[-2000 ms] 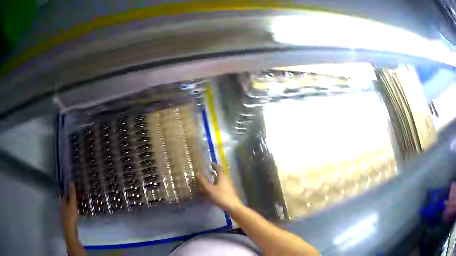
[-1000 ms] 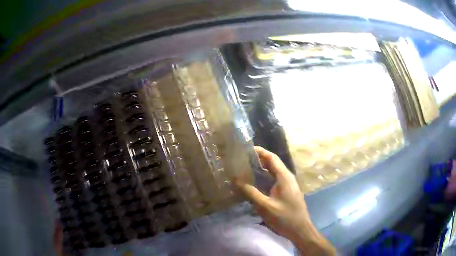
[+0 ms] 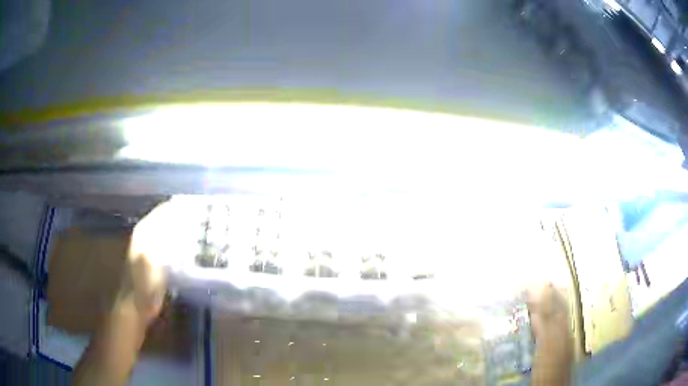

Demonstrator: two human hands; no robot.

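A clear source tray (image 3: 320,290) spans the middle of the view, raised between my two hands and largely washed out by glare. Several rows of dark components show through it on its left half. My left hand (image 3: 143,290) grips its left end. My right hand (image 3: 549,313) is blurred at its right end and grips it there. The tray's far part and the fingertips are lost in the glare.
A brown cardboard sheet (image 3: 87,279) lies at the left inside blue tape. A brown surface (image 3: 339,350) shows below the raised tray. Upright cardboard sheets (image 3: 605,301) stand at the right. Strong light glare crosses the back.
The source tray has been lifted and moved right from the blue-taped area, uncovering brown cardboard there. Both hands have moved to its ends. The view has shifted and become overexposed.
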